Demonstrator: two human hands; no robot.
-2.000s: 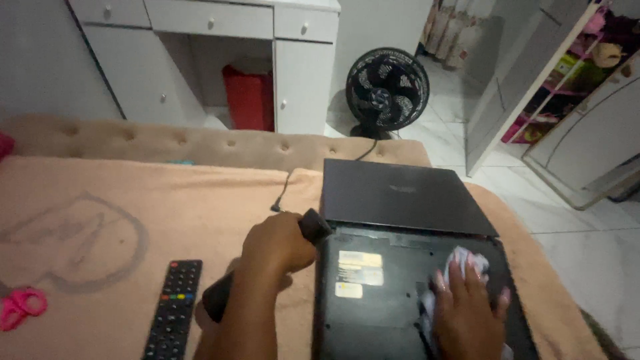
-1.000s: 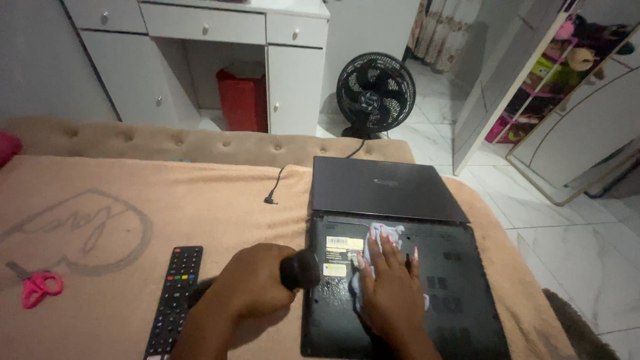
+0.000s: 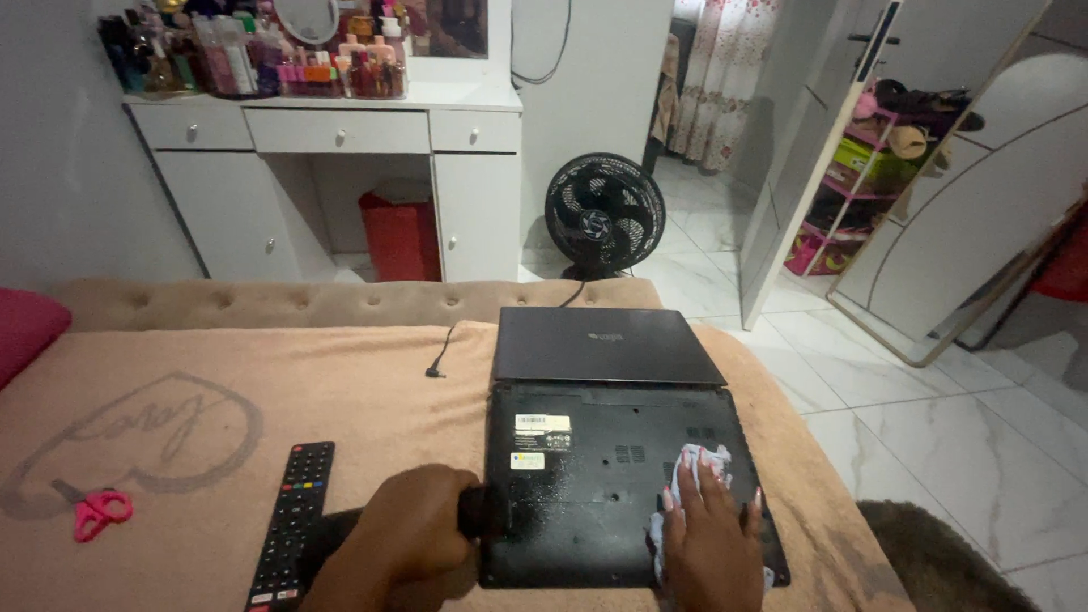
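A black laptop (image 3: 578, 535) lies opened flat and face down on a peach blanket, its labelled underside nearer me and its lid (image 3: 603, 344) beyond. My right hand (image 3: 714, 527) presses a light cloth (image 3: 705, 463) onto the right part of the underside, fingers spread. Wet-looking specks show on the left part of that surface. My left hand (image 3: 416, 527) is closed around a black object (image 3: 472, 512), whose end meets the laptop's left edge; its kind cannot be told. Left of this hand lies a black remote control (image 3: 289, 518).
Pink-handled scissors (image 3: 102, 512) lie at the left on the blanket (image 3: 357, 382). A cable with a plug (image 3: 435, 371) rests beyond the laptop's left side. Past the tufted bed edge (image 3: 331, 304) stand a black fan (image 3: 605, 212), a white dressing table (image 3: 340, 132) and a leaning mirror (image 3: 969, 204).
My right hand and the cloth have moved from the middle of the laptop's underside to its right part. My left hand has stayed closed on the black object. The view has tilted up.
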